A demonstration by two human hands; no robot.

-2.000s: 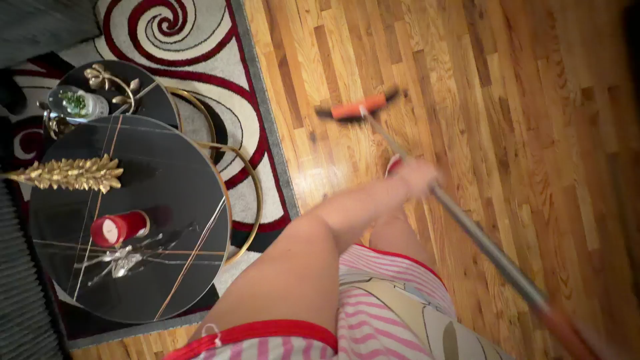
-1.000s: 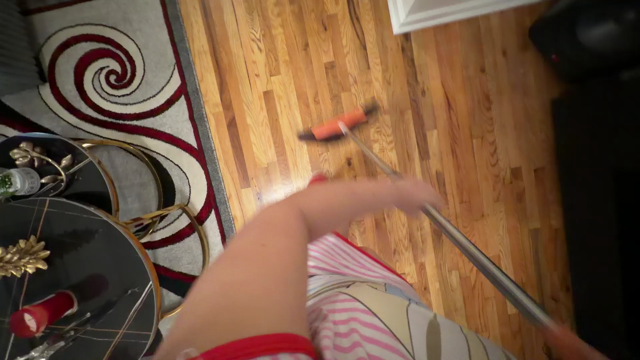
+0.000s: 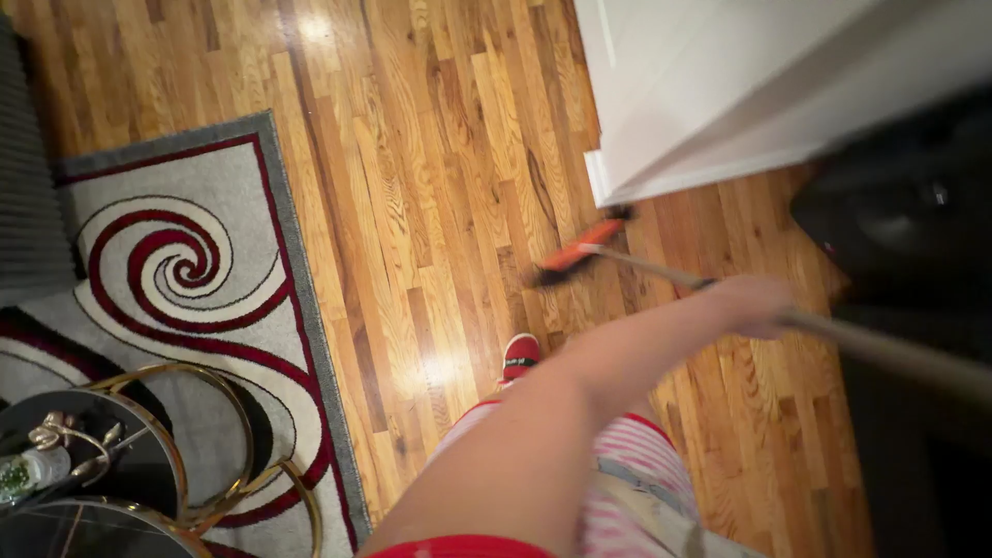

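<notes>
My left hand (image 3: 752,306) is closed around the long handle of a push broom, partway along it. From there the handle (image 3: 891,345) runs off past the right edge. The orange and black broom head (image 3: 577,252) rests on the wood floor (image 3: 434,194), its far end close to the corner of a white baseboard (image 3: 597,178). My right hand is out of view. A red shoe (image 3: 521,356) stands on the floor below the broom head.
On the left lies a grey rug (image 3: 186,267) with dark red swirls. Round black tables with gold rims (image 3: 174,457) stand at the lower left. A white wall (image 3: 682,93) juts in at the upper right, with black furniture (image 3: 914,434) along the right side.
The view has shifted far along the floor, bringing the white wall in. The broom head has come close to the wall's corner. My left hand stays on the handle.
</notes>
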